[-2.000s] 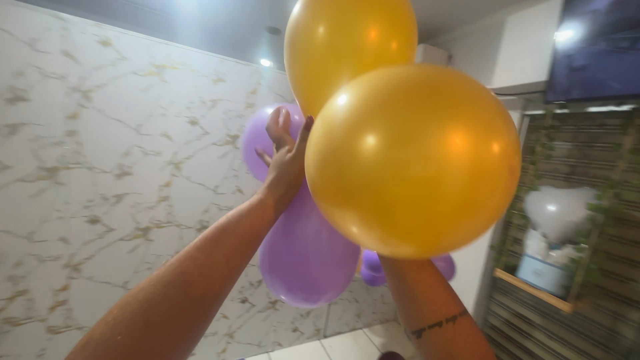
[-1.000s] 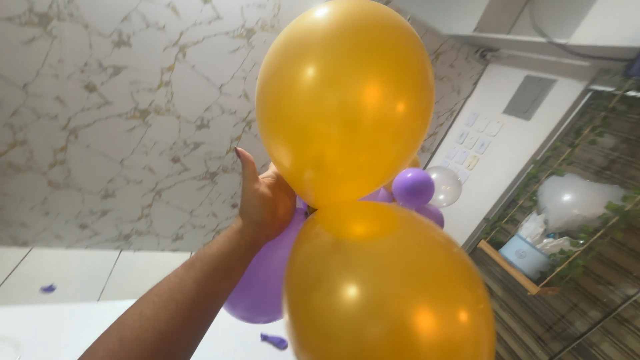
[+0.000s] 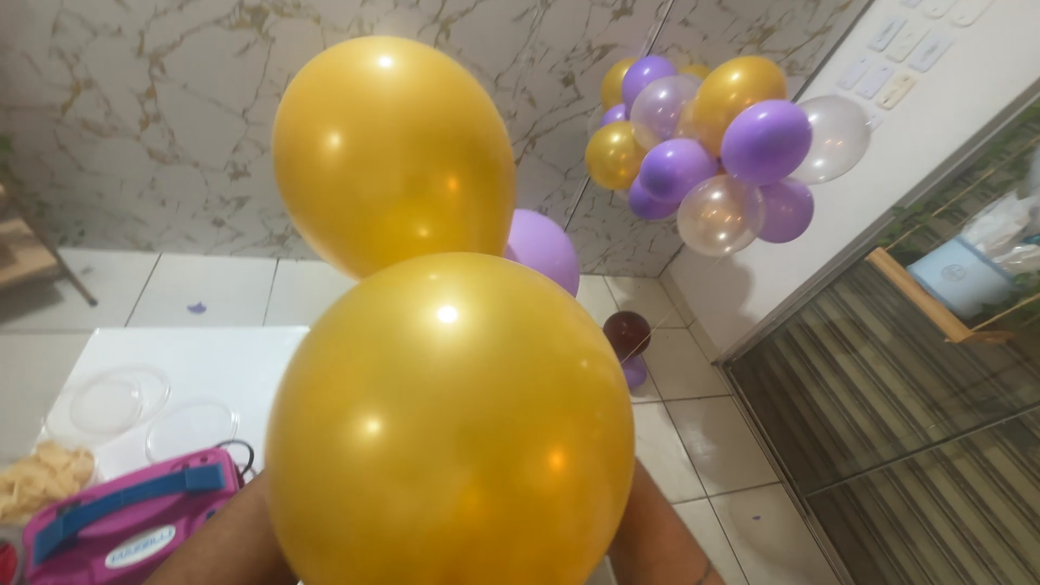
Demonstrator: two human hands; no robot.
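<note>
A large gold balloon [image 3: 451, 422] fills the lower middle of the head view, close to the camera. Touching it from behind, a second gold balloon [image 3: 394, 154] rises at upper left. Part of a purple balloon [image 3: 544, 250] shows behind both on the right. My two forearms reach in from the bottom edge, one on each side of the near gold balloon. That balloon hides both of my hands, so what they hold cannot be seen.
A cluster of purple, gold and clear balloons [image 3: 678, 171] hangs at upper right. On the white table [image 3: 268, 349] at lower left are clear plastic lids [image 3: 191, 431] and a pink electric balloon pump [image 3: 122, 512] with a blue handle. A wooden swing shelf [image 3: 918, 296] hangs at right.
My left hand, visible beside the balloons a second ago, is now hidden behind the near gold balloon. The view has swung, bringing in the table, pump and hanging cluster.
</note>
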